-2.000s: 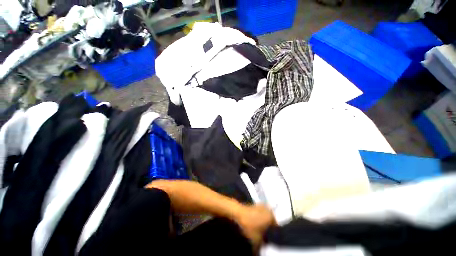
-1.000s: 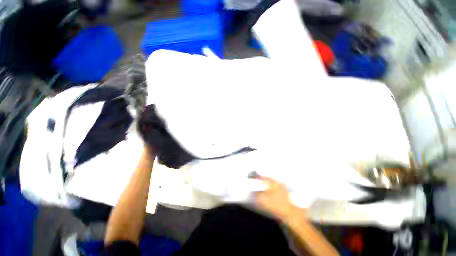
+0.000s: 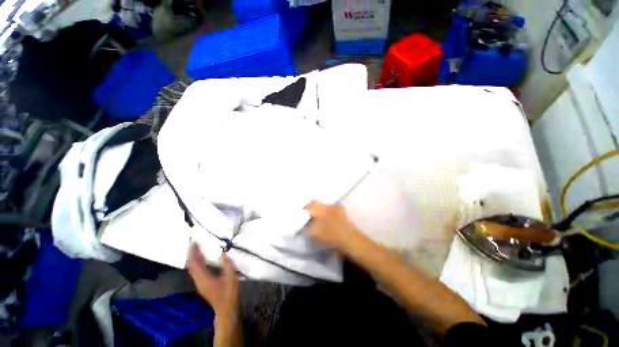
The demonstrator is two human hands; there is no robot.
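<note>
A large white garment with thin black piping lies over the left and middle of the pressing table, with a small black patch near its far edge. My left hand is at its near edge, fingers apart, by the black piping; whether it grips cloth I cannot tell. My right hand is shut on a fold of the white garment near its middle. A steam iron with an orange-brown handle lies on a stained white rest cloth at the right.
More black-and-white garments lie at the table's left end. Blue crates and a red stool-like object stand beyond the table. Another blue crate is below the near edge. A yellow hose hangs at the right wall.
The white garment has shifted left, baring the table's right part. My left hand has left the dark part for the near edge. My right hand has moved up and left onto a fold.
</note>
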